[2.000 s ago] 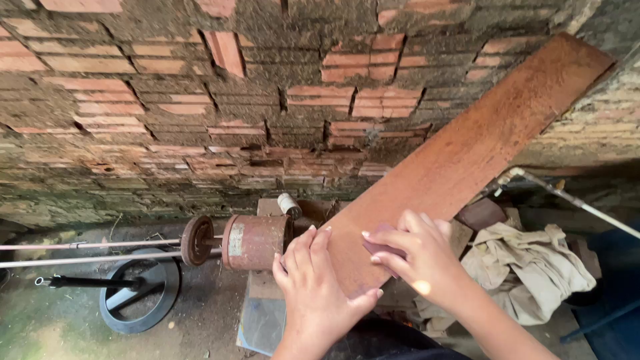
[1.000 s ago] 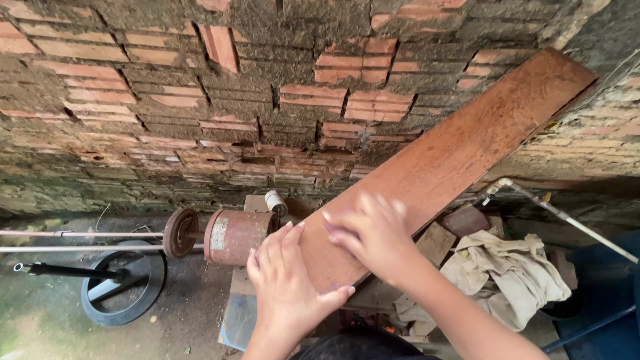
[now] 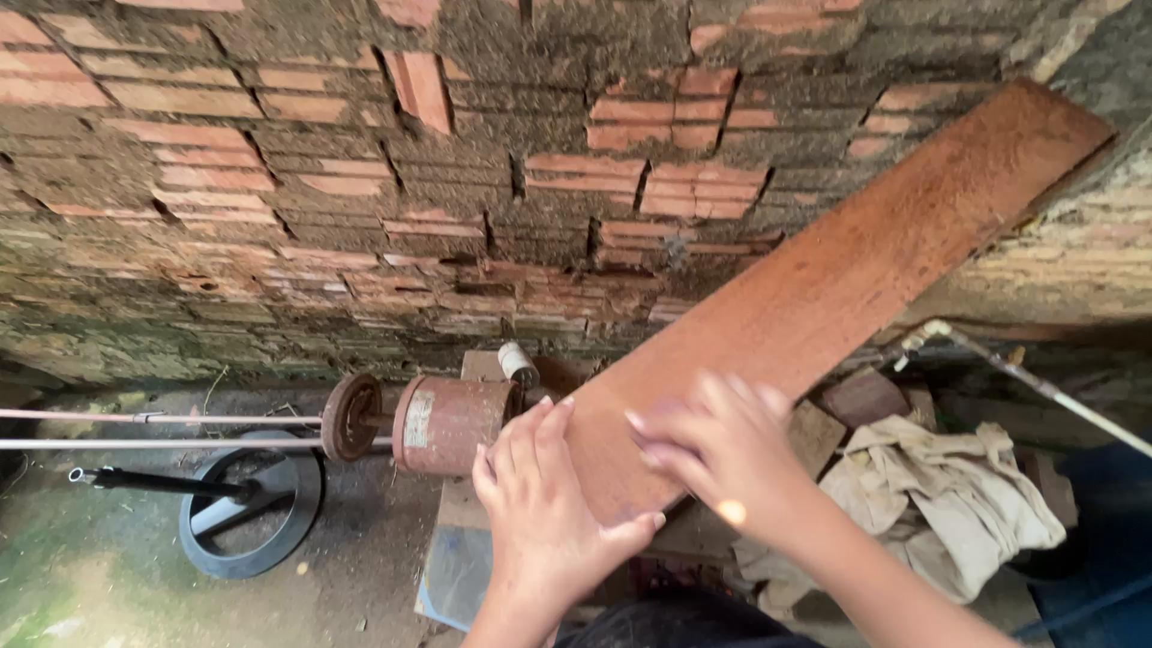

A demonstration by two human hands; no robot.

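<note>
A long reddish-brown wooden board slants from the lower middle up to the wall at the upper right. My left hand is spread over its near end, fingers at the left edge and thumb on the near edge. My right hand, blurred, holds a small dark reddish sanding pad or folded piece of sandpaper against the board's face; its exact kind cannot be told. Left of my left hand is a rusty red electric motor with a pulley wheel.
A rough brick wall rises behind. A beige cloth lies at the right, below a pipe with a tap. At the left are two thin rods and a black ring-shaped base with a tube. A white cylinder stands behind the motor.
My right hand has shifted back and forth over the board, farther up it one second ago and now nearer my left hand. The left hand stays on the near end.
</note>
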